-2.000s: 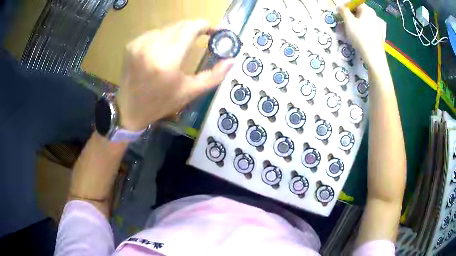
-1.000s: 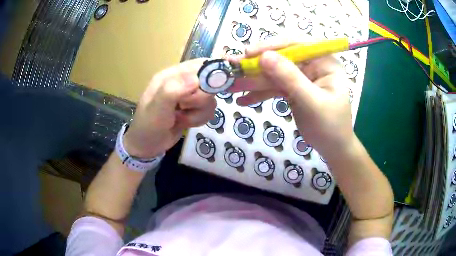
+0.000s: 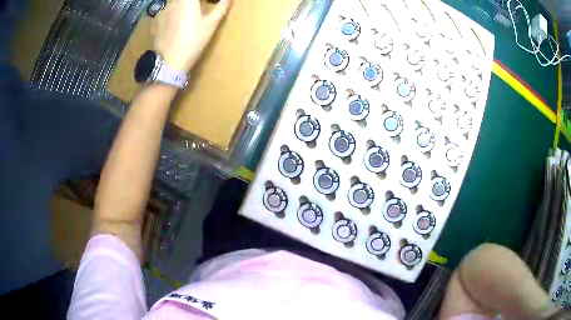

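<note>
My left hand (image 3: 181, 28) reaches over the cardboard sheet (image 3: 235, 69) at the top left, its fingertips cut off by the top edge. A dark-rimmed speaker disc (image 3: 156, 7) lies beside it; whether the fingers hold one cannot be told. My right hand is out of the picture; only part of that arm shows, bent at the lower right. The white insert tray (image 3: 275, 134) lies in front of me, tilted, with rows of round silver-white speakers in its side-notched cut-outs. The yellow probe is not in view.
Ribbed clear plastic trays (image 3: 78, 56) stand at the left. Yellow and red tape (image 3: 524, 90) crosses the green mat (image 3: 501, 169). A white adapter (image 3: 538, 28) with looped cord lies at the back right. Full trays (image 3: 543, 219) are stacked at the right edge.
My left hand has moved from in front of me to the upper left over the cardboard. The right hand and yellow probe have left the view. The disc held between the hands is no longer visible there.
</note>
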